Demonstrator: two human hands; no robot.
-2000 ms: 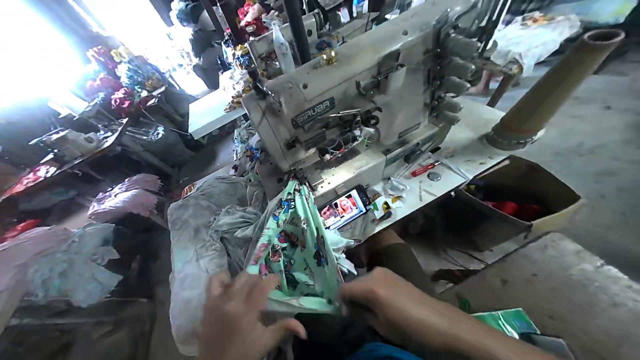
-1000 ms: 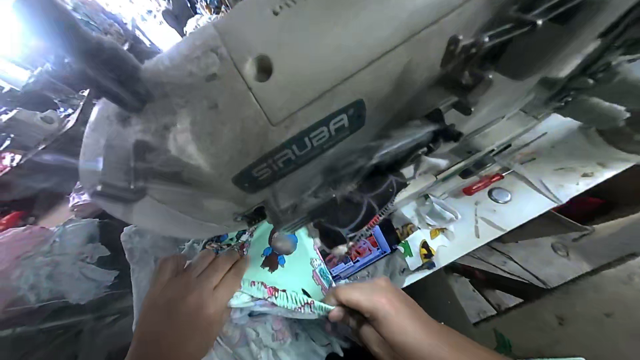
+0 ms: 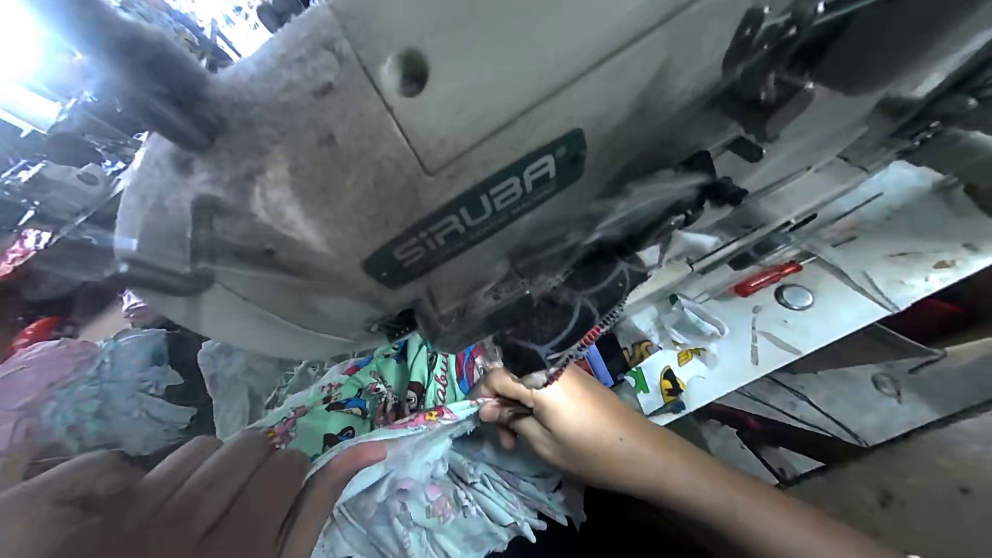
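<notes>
A Siruba sewing machine [image 3: 465, 155] fills the upper middle of the head view. Below its head lies green printed fabric [image 3: 349, 403], partly under the machine; the needle area is hidden. My right hand [image 3: 542, 418] pinches the fabric's edge between thumb and fingers, just below the machine. On the left, my left hand [image 3: 194, 496] lies over the fabric, its thumb stretched along the near edge; its grip is not clear. Pale gathered fabric [image 3: 442, 496] hangs below both hands.
A red-handled tool [image 3: 766, 279] and a round metal disc [image 3: 793, 297] lie on the white machine table [image 3: 876, 287], right of the machine. Stickers [image 3: 673, 385] mark its near edge. Pink cloth [image 3: 46, 387] and light blue cloth [image 3: 124, 395] are piled at the left.
The view has moved much closer to the machine since two seconds ago. My right hand still holds the fabric edge. The printed face shown a second ago is now folded differently.
</notes>
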